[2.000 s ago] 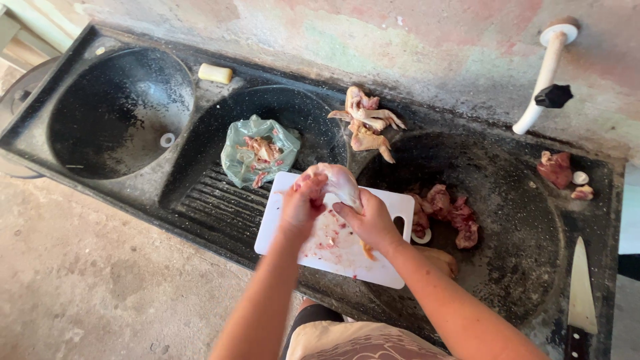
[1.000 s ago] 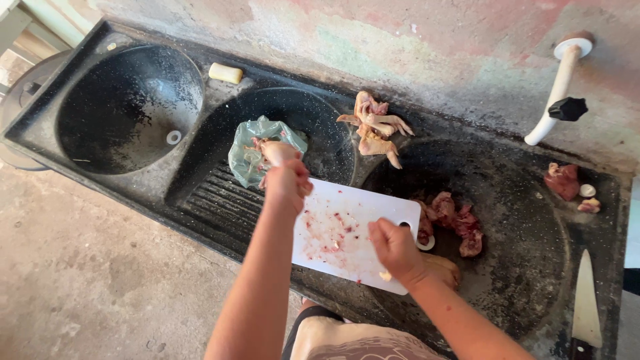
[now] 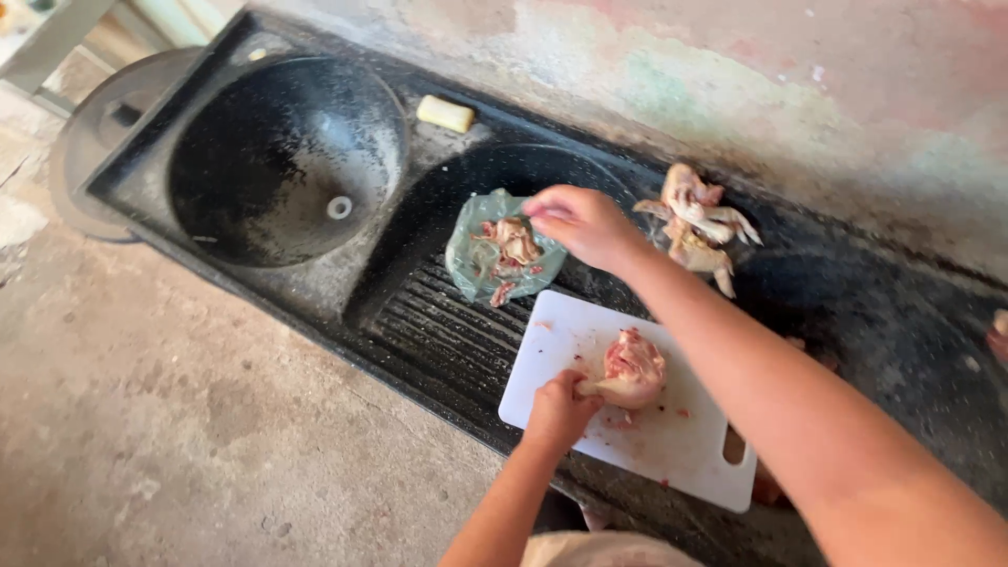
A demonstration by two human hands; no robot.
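My left hand [image 3: 563, 409] grips the bony end of a raw chicken leg [image 3: 634, 374], which rests on a white plastic cutting board [image 3: 535, 354]. My right hand [image 3: 579, 224] is at the upper right edge of a greenish plastic bag [image 3: 468, 268]; it looks loosely curled, and whether anything is between its fingers is not clear. Inside the bag lie chicken scraps [image 3: 513, 242]. The bag sits in the ribbed middle section of a black stone sink [image 3: 441, 323]. Several raw chicken pieces [image 3: 693, 224] lie on the sink's back ledge, right of my right hand.
A round basin [image 3: 291, 161] with a white drain forms the sink's left end. A pale yellow soap bar [image 3: 445, 114] lies on the back ledge. A large round lid [image 3: 87, 150] shows beyond the left end. My right forearm partly covers the right basin [image 3: 906, 354].
My right hand has crossed from the board's right side to the bag. The chicken leg, held over the bag a second ago, is now down on the board in my left hand. The view has shifted left.
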